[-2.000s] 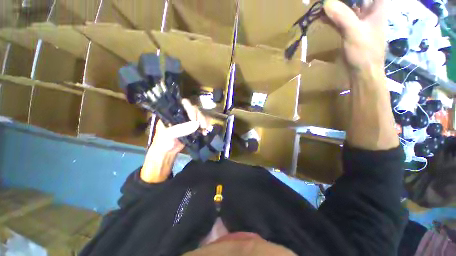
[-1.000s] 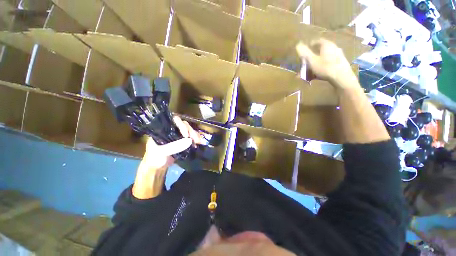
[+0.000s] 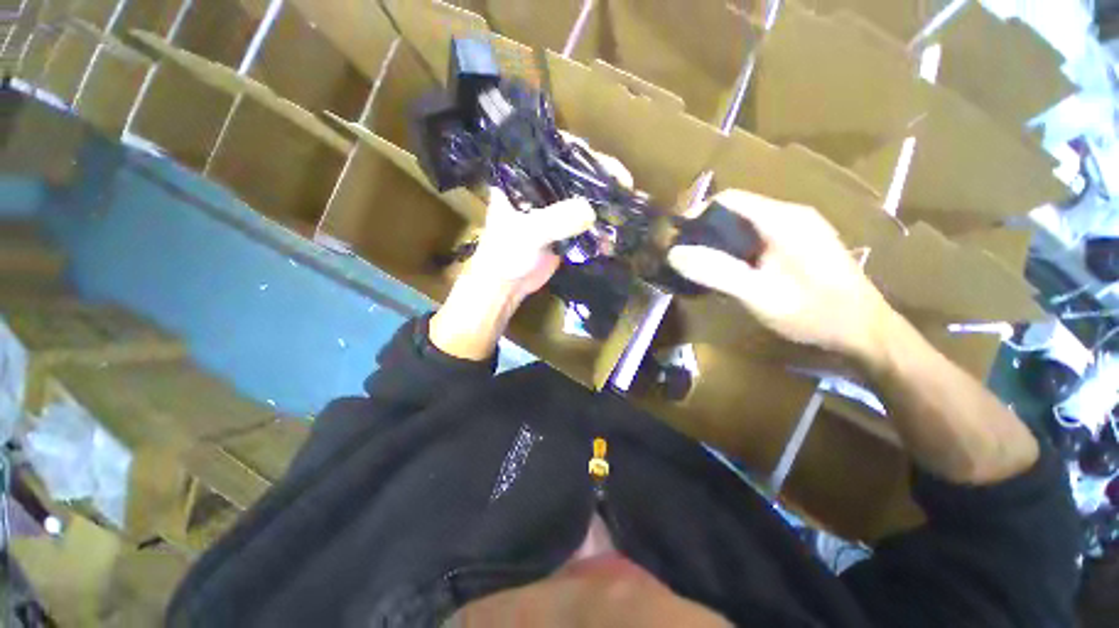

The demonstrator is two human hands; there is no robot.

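My left hand [image 3: 522, 252] is closed around a cluster of black power adapters [image 3: 474, 74] with bundled black cords, held above the open retail boxes [image 3: 626, 92]. My right hand [image 3: 798, 264] is beside it, with thumb and fingers gripping one black power adapter [image 3: 722, 239] at the right end of the cluster. Whether that adapter is separate from the cluster cannot be told. A black adapter with a white piece [image 3: 676, 372] lies at the bottom of a retail box below my right hand. Blur hides some detail.
Brown retail boxes stand in a tight grid with raised flaps [image 3: 847, 80]. White cameras with round black heads [image 3: 1045, 374] are heaped at the right edge. A blue surface [image 3: 233, 301] runs along the near left. Brown cartons [image 3: 104, 393] and clear plastic [image 3: 80, 454] lie at lower left.
My right hand has come back from the far boxes to the cluster and now grips an adapter. My left hand and cluster appear farther right and higher. The view has turned.
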